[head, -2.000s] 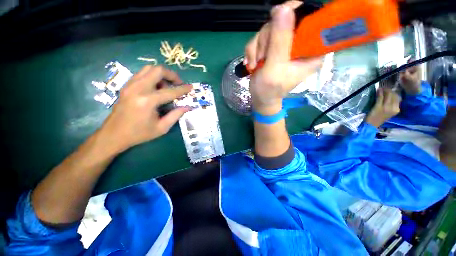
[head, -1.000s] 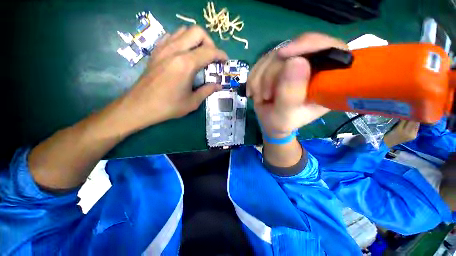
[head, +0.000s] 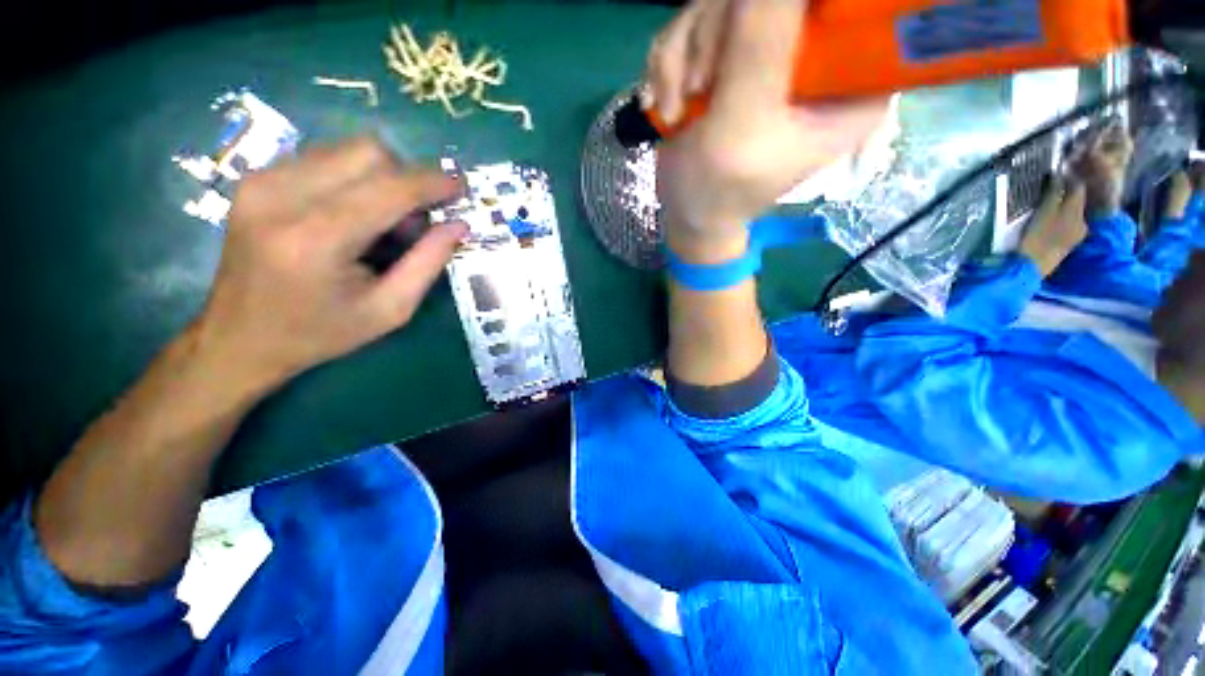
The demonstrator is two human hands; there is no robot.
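Note:
A silver phone mid-frame (head: 515,317) lies on the green mat near its front edge, with a small board (head: 509,205) at its top end. My left hand (head: 311,258) has its thumb and fingertips at the frame's top left corner; a small dark shape shows between them, and the hand is slightly blurred. My right hand (head: 740,139) holds an orange electric screwdriver (head: 951,40), cut off by the top edge. The driver's black nose is over the round screw dish (head: 621,185). Its tip cannot be made out.
Loose boards (head: 238,152) lie on the mat (head: 119,304) at left. Pale-yellow curly strips (head: 443,69) lie above the frame. A clear plastic bag (head: 912,231) and a black cable (head: 925,198) are at right. Another person's hands (head: 1057,225) and blue sleeves show at far right.
My right hand and screwdriver have moved from the frame's top right side to the screw dish. My left hand stays near the frame's top left corner. The camera view has also shifted.

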